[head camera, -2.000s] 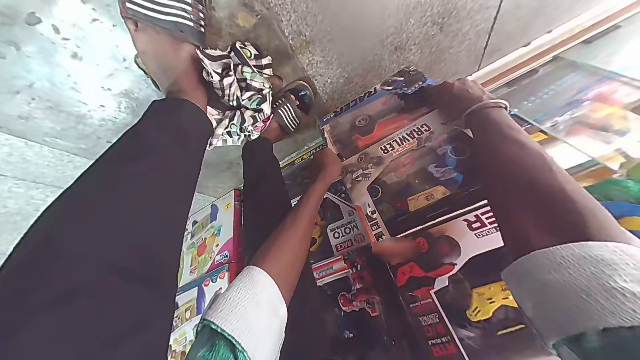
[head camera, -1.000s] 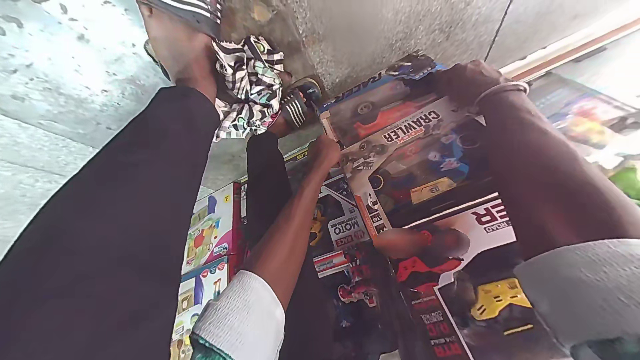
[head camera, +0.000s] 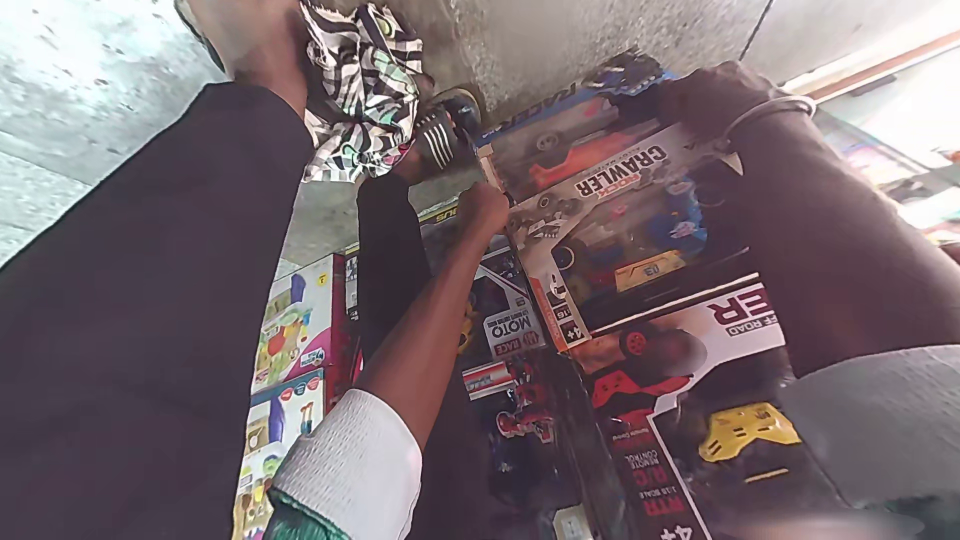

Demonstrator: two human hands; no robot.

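A boxed toy rock crawler (head camera: pixel 615 240), its print upside down, lies over other toy boxes with a boxed toy racer (head camera: pixel 570 142) just beyond it. My left hand (head camera: pixel 484 206) is closed at the near left corner of these two boxes, its fingertips hidden. At their far right end, my right hand (head camera: pixel 705 97) rests against the boxes, dark and blurred, so its grip does not show clearly. Below is an off-road remote control car box (head camera: pixel 675 405) with a yellow part behind its window. A boxed toy motorcycle set (head camera: pixel 517 420) stands left of it.
Colourful toy boxes (head camera: pixel 296 330) stand at the lower left, beside my dark-trousered leg. A black-and-white patterned cloth (head camera: pixel 364 90) lies on the grey floor (head camera: pixel 525 45) near a striped sandal (head camera: pixel 439 139). A pale ledge with a brown edge (head camera: pixel 885 67) runs along the upper right.
The view has shifted slightly. Both hands stay at the same ends of the crawler and racer boxes, and nothing has plainly been let go.
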